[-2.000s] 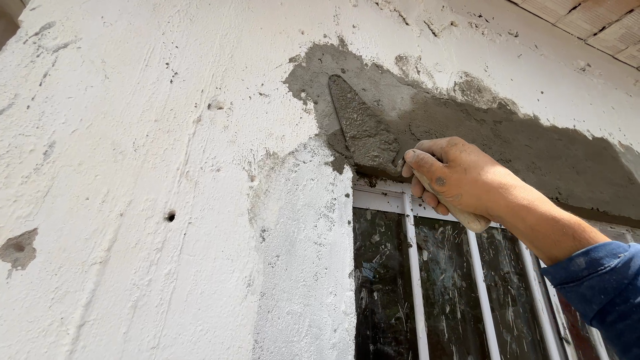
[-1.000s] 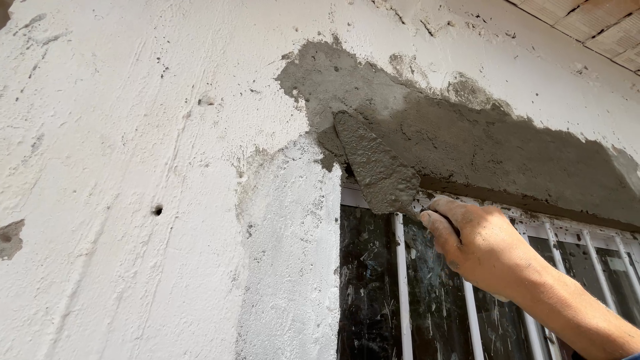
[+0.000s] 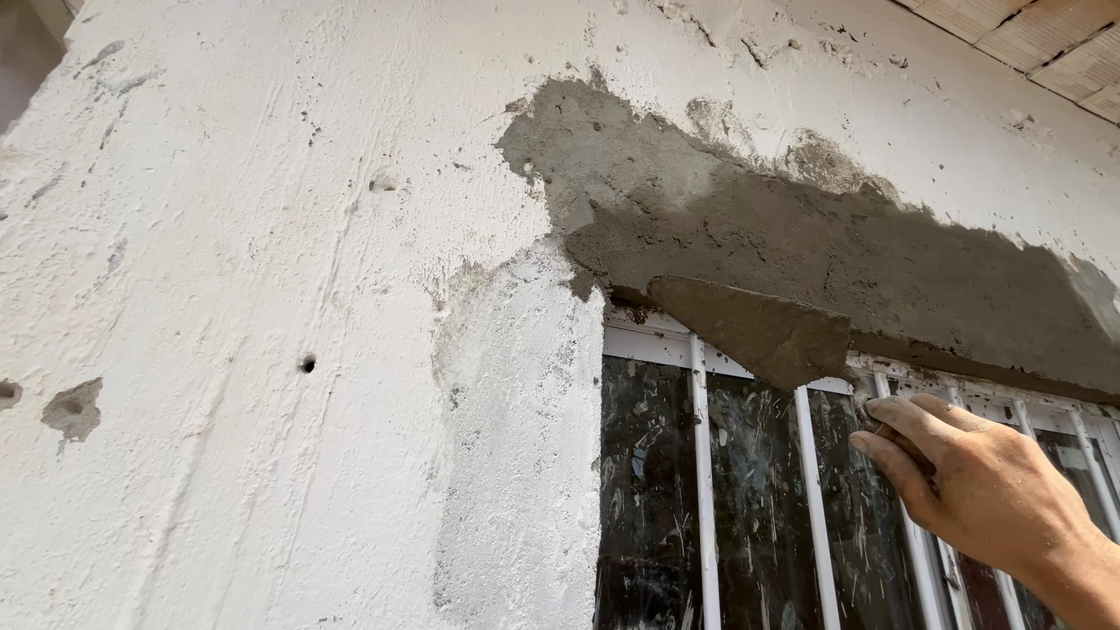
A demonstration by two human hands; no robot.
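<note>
My right hand (image 3: 980, 472), at the lower right, grips the handle of a mortar-coated pointed trowel (image 3: 757, 328). The trowel's blade points up and left, lying along the lower edge of the wet gray mortar (image 3: 787, 236) above the window. Its far tip is near the window's upper left corner, and its heel overlaps the top of the frame. The mortar patch is lighter at its upper left and darker toward the right. Most of the handle is hidden in my fingers. My left hand is out of view.
White metal bars (image 3: 704, 481) cross the splattered window glass (image 3: 757, 490). To the left stands a rough white wall (image 3: 262, 262) with a small dark hole (image 3: 308, 362) and a gray chipped spot (image 3: 73, 411). A tiled ceiling edge (image 3: 1050, 44) shows at the upper right.
My right hand has moved the trowel from the face of the mortar, left of the window's corner, down and right to the mortar's lower edge. The blade has turned flatter.
</note>
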